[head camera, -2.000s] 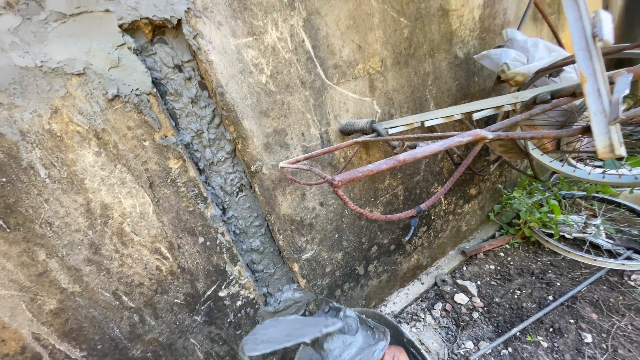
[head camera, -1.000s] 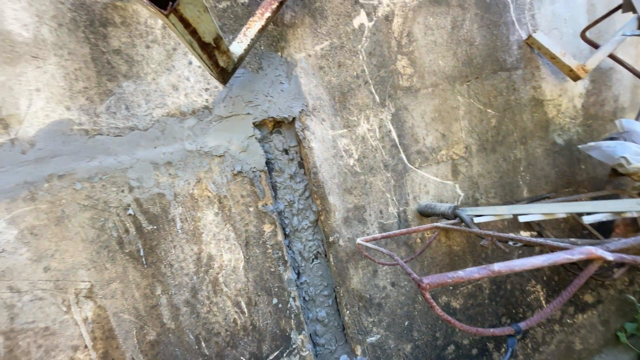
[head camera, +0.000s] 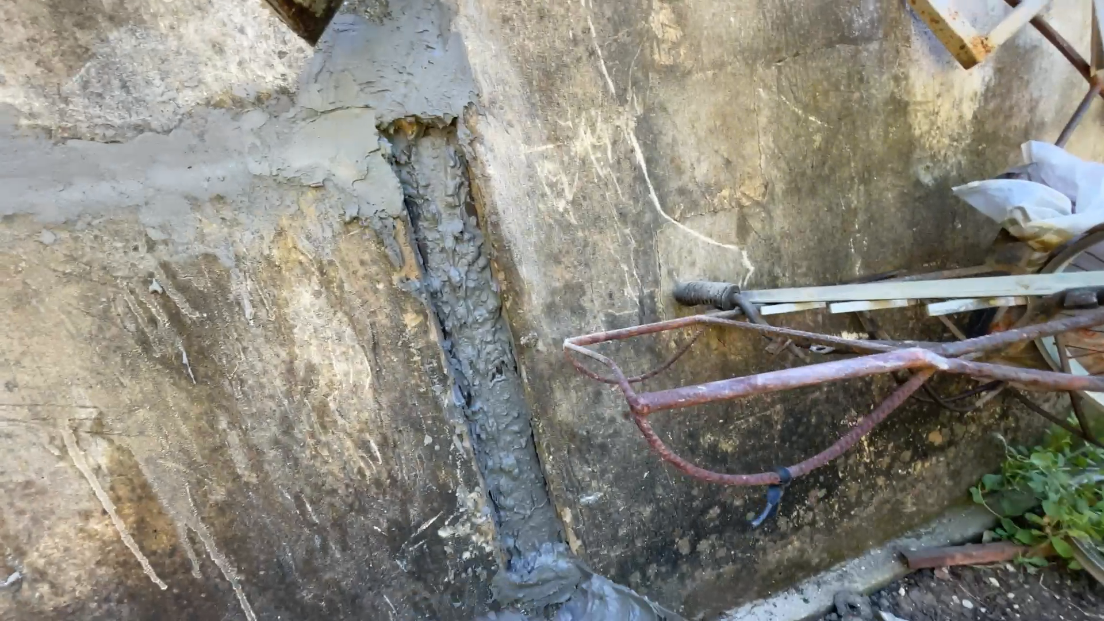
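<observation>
Neither of my hands shows in the frame of now. Wet grey mortar (head camera: 483, 345) fills a long channel running down the stained concrete wall (head camera: 259, 431), its surface rough and slightly sunken between the channel's edges. At the channel's top, smoother grey mortar (head camera: 216, 164) spreads left across the wall and upward. A lump of wet mortar (head camera: 539, 573) lies at the channel's foot, and beside it a wet grey sheet-like thing (head camera: 612, 599) is cut off by the bottom edge.
A rusty metal frame (head camera: 776, 379) juts in from the right, close to the channel, with a pale slatted bar (head camera: 906, 289) behind it. A rusty metal end (head camera: 306, 17) hangs at the top. White plastic bag (head camera: 1026, 194), green weeds (head camera: 1052, 492) and a concrete ledge (head camera: 862, 569) lie right.
Two seconds ago a mortar-smeared hand with a grey flat tool showed at the channel's foot, by a dark container's rim; these are out of view now. The view has shifted up and left.
</observation>
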